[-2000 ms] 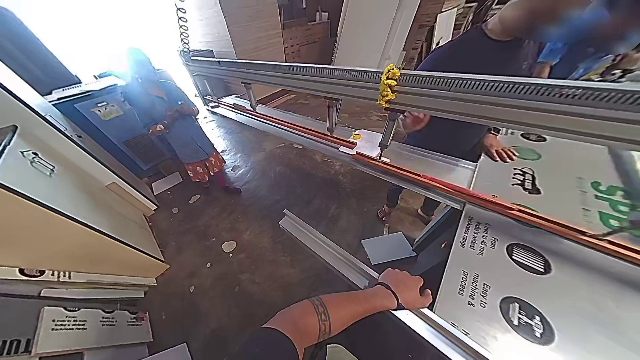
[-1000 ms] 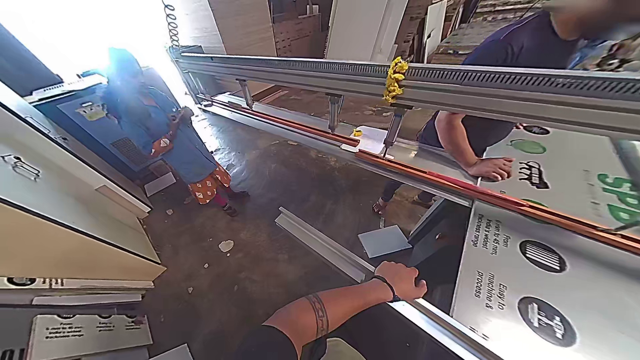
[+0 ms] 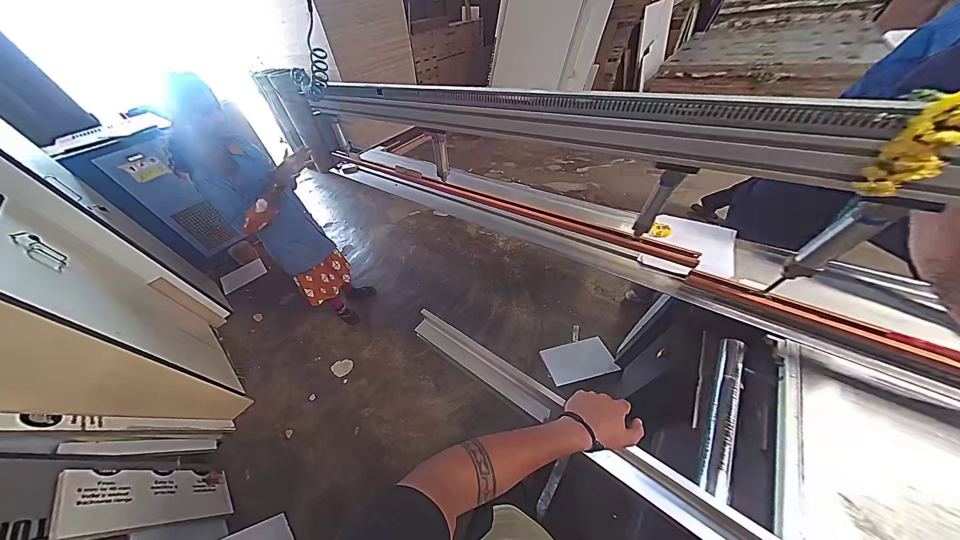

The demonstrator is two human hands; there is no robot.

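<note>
My left hand (image 3: 604, 420), with a dark band on the wrist, is closed around a pale metal rail (image 3: 487, 364) at the lower middle. The rail runs from the floor side at left down to the lower right. Right of this hand, a shiny metal cylinder (image 3: 724, 412) lies in a dark gap beside a bright, blurred flat surface (image 3: 877, 450). Farther off, a long metal beam (image 3: 562, 124) with angled legs spans the view above a reddish-brown strip (image 3: 525, 210). My right hand is out of view.
A co-worker (image 3: 262, 195) in a blue top is at the left by a blue cabinet (image 3: 165, 180). Another person's dark clothing (image 3: 795, 217) shows behind the beam. A yellow garland (image 3: 907, 142) hangs on the beam. A white panel (image 3: 579, 361) lies on the floor; printed boards (image 3: 142, 499) are at lower left.
The printed board that lay to the right of my left hand no longer shows; the gap and cylinder are visible there. The garland appears farther right. My left hand stays on the rail.
</note>
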